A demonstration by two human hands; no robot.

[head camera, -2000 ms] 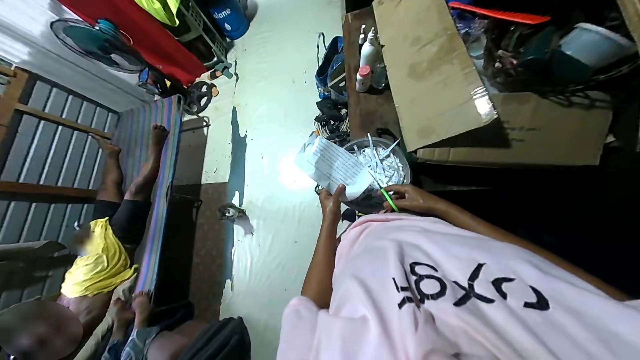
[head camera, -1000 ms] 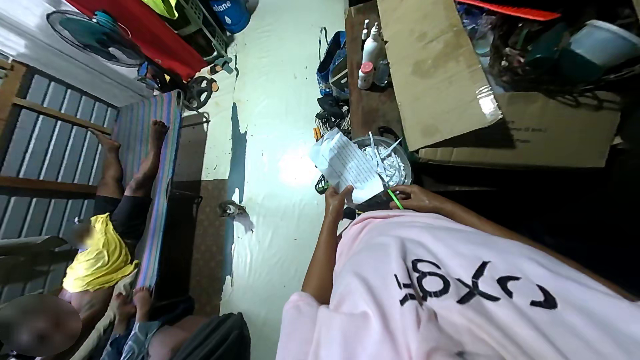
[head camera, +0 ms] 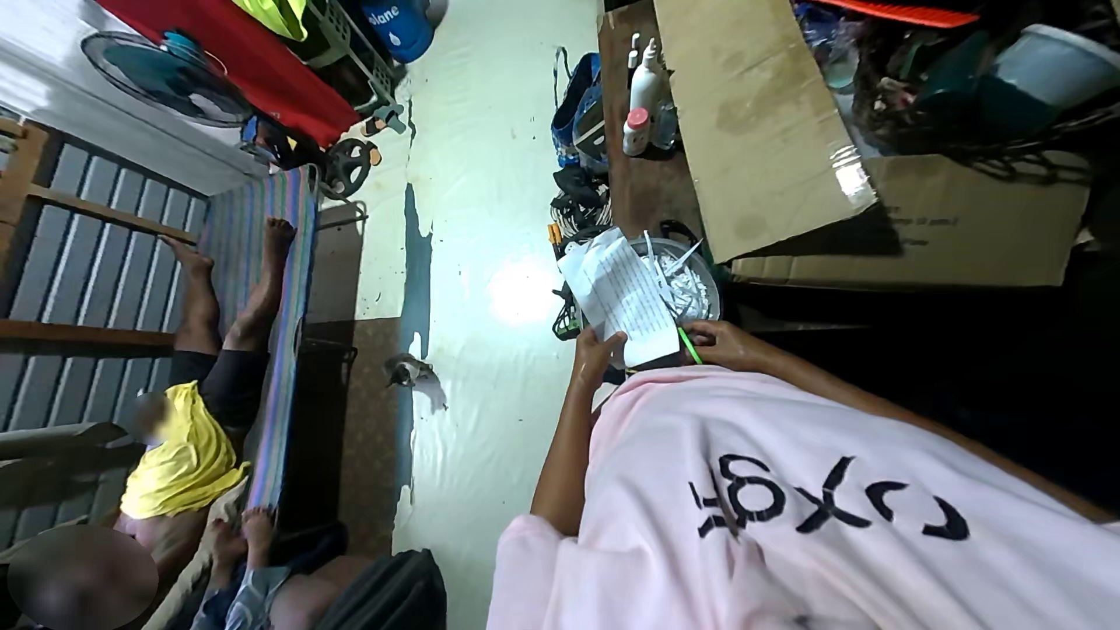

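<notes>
My left hand (head camera: pixel 598 357) grips the lower left edge of a sheet of written paper (head camera: pixel 623 293), thumb on top. At the sheet's lower right corner, my right hand (head camera: pixel 722 344) is closed around a thin tool with a bright green part (head camera: pixel 689 345), perhaps a cutter or scissors; its far end is too small to tell. Behind the paper stands a round clear container (head camera: pixel 713 297) holding many white paper strips (head camera: pixel 685 284). The sheet covers the container's left side. My lap and the pink shirt lie just below both hands.
Bottles (head camera: pixel 646 83) stand on a wooden bench (head camera: pixel 628 188) beside cardboard (head camera: pixel 752 122). A blue bag (head camera: pixel 582 109) and dark cables (head camera: pixel 579 206) lie left of the bench. A small cat (head camera: pixel 408 371) is on the floor. Two people rest at left, one on a striped bed (head camera: pixel 289 350); a fan (head camera: pixel 166 77) stands above.
The written sheet has shifted a little to the right and lower across the container since the earliest frame. Both hands remain near the same place.
</notes>
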